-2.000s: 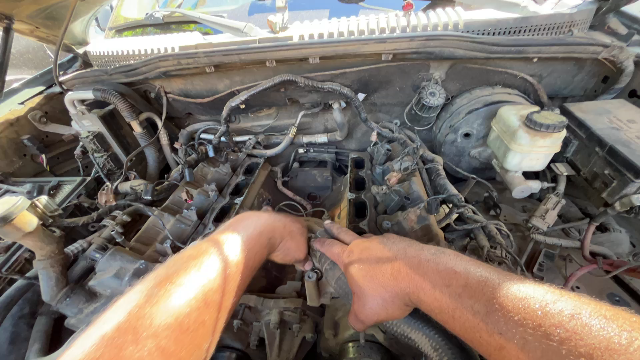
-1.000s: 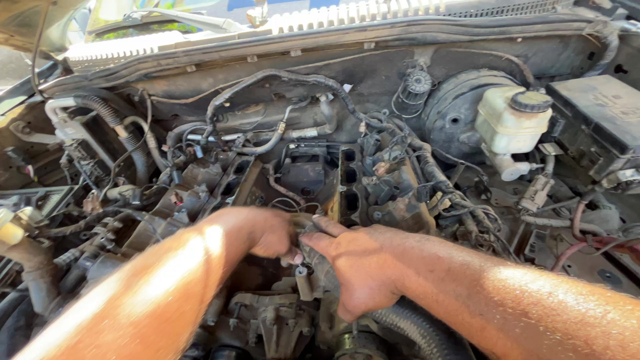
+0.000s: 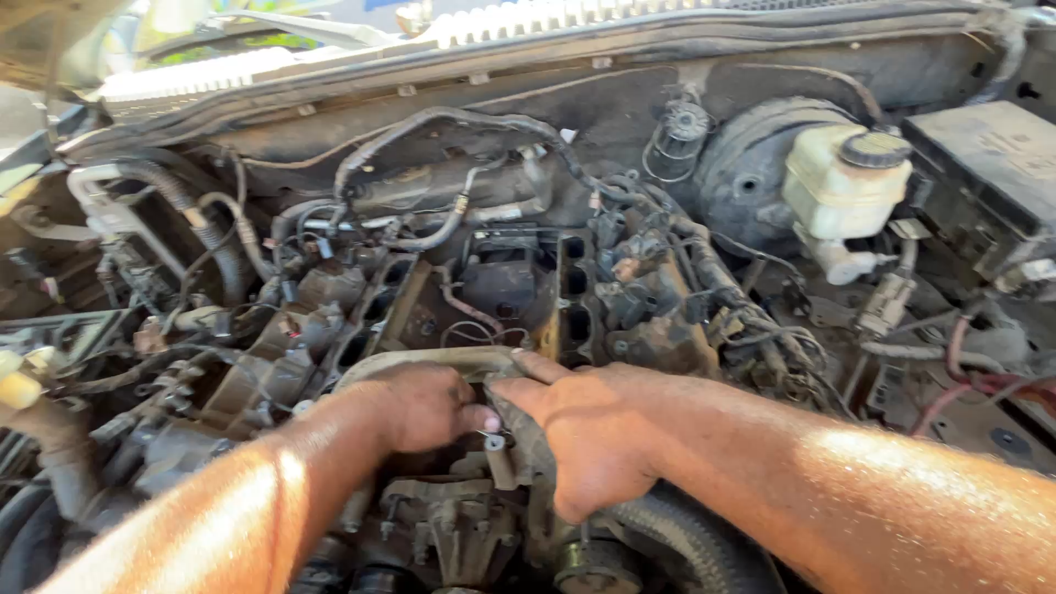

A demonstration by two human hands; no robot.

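Both hands are low in the middle of an open engine bay, at the front of the engine. My left hand (image 3: pixel 433 408) has its fingers curled around a dusty metal engine part (image 3: pixel 445 356), whose curved upper edge shows above the knuckles. The thumb lies near a small cylindrical metal piece (image 3: pixel 500 462). My right hand (image 3: pixel 590 429) rests on the right side of the same part, index finger stretched along its top; its fingertips nearly reach the left hand. Behind them lies the engine valley (image 3: pixel 499 285), with a row of open ports (image 3: pixel 576 285) on its right and a thin looped wire (image 3: pixel 478 334).
A wiring harness (image 3: pixel 462 115) arches across the back. At the right are a brake fluid reservoir (image 3: pixel 846 186), a round brake booster (image 3: pixel 751 165) and a black box (image 3: pixel 990 181). A ribbed hose (image 3: pixel 693 536) runs below my right forearm; loose connectors (image 3: pixel 153 337) lie at the left.
My left hand has shifted slightly and its curled fingers now show lower against the part. My right hand stays on the part's right side. The view has moved a little.
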